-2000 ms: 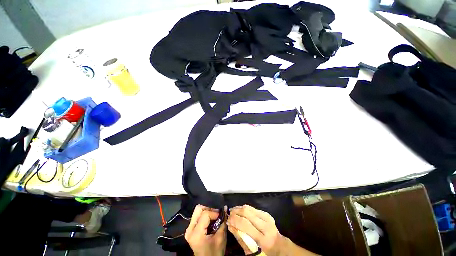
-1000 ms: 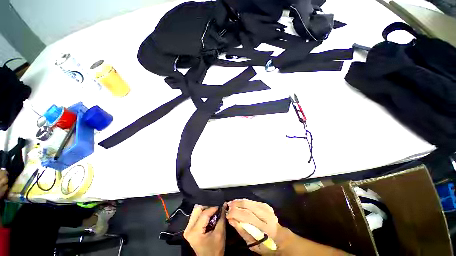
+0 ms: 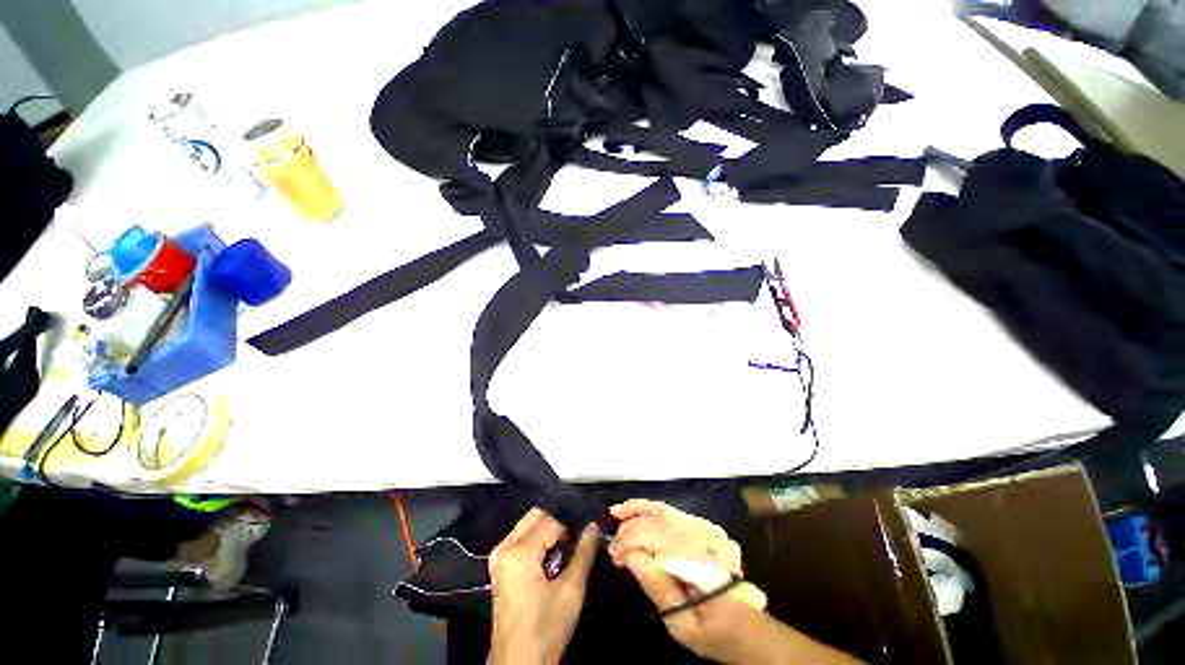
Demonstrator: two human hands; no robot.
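A long black strap (image 3: pixel 500 338) runs from the black bag pile (image 3: pixel 507 91) down over the table's front edge to my hands. My left hand (image 3: pixel 535 578) pinches the strap end and a small dark shiny fitting (image 3: pixel 559 559). My right hand (image 3: pixel 676 559) is shut on a pale yellow-white stick tool (image 3: pixel 712 576), whose thin tip points at the strap beside my left thumb. A dark cord loops around the tool. Black fabric with a pale edge line (image 3: pixel 448 572) hangs below the table edge. The exact contact of the tip is hidden.
Red-black thread snips (image 3: pixel 786 301) with a cord lie on the table (image 3: pixel 624 403). A blue tool tray (image 3: pixel 195 344), masking tape (image 3: pixel 182 435) and orange bottle (image 3: pixel 299 175) are left. A black bag (image 3: pixel 1053 260) is right. An open cardboard box (image 3: pixel 1040 559) stands below right.
My right hand has tilted and moved slightly right and up with the tool, and its thin tip now shows. My left hand stays on the strap. The view has shifted a little.
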